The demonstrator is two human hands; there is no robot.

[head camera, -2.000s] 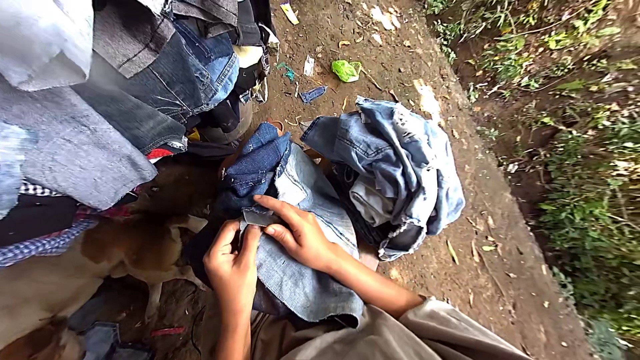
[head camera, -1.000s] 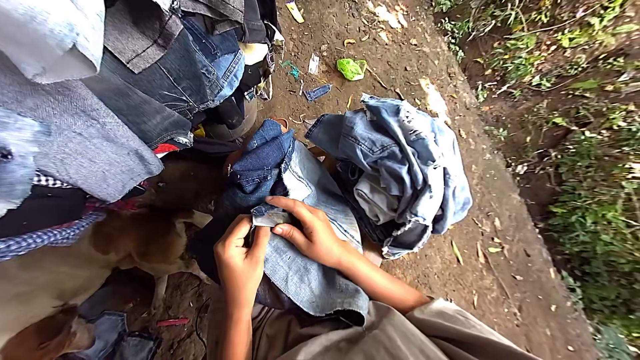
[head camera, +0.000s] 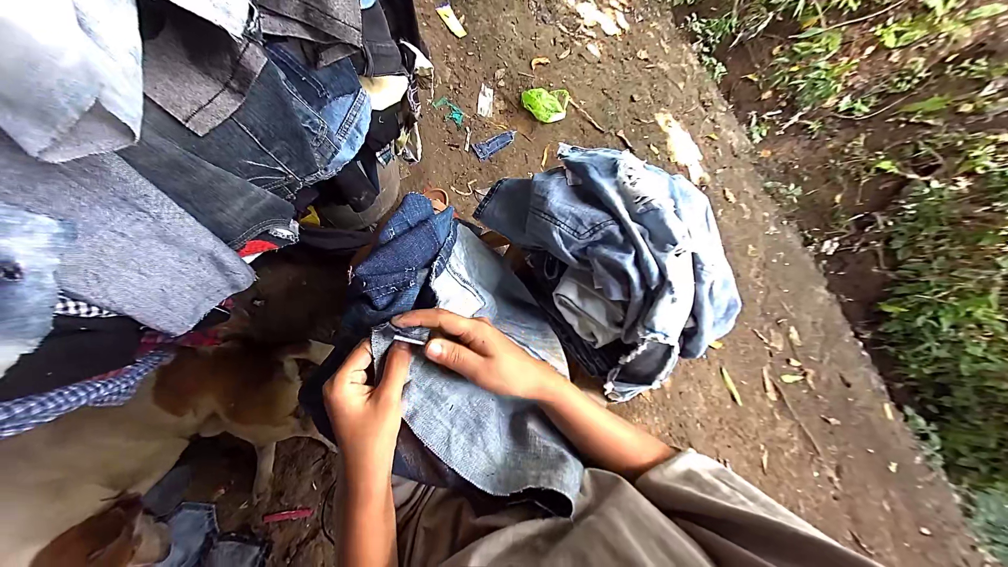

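A light blue denim piece (head camera: 488, 425) lies across my lap, its cut lower edge curving over my trousers. My left hand (head camera: 370, 390) pinches its upper left corner between thumb and fingers. Close beside it, my right hand (head camera: 480, 354) has its thumb and forefinger at a small thin pale object (head camera: 409, 340) on that corner; whether it is a blade or a strip cannot be told. Darker blue denim (head camera: 402, 256) is bunched just above my hands. To the right rests a heap of faded, frayed jeans (head camera: 638, 244).
A large pile of denim and cloth (head camera: 213, 134) fills the upper left. A brown and white dog (head camera: 228, 394) is at the lower left beside denim scraps (head camera: 189, 535). Bare dirt ground holds a green plastic bag (head camera: 545, 104) and a denim strip (head camera: 494, 145). Plants (head camera: 945, 291) grow along the right.
My hands stay together at the denim's corner, with small shifts of the fingers. The thin pale object shows between them now. The dog's head, lower left, has moved slightly.
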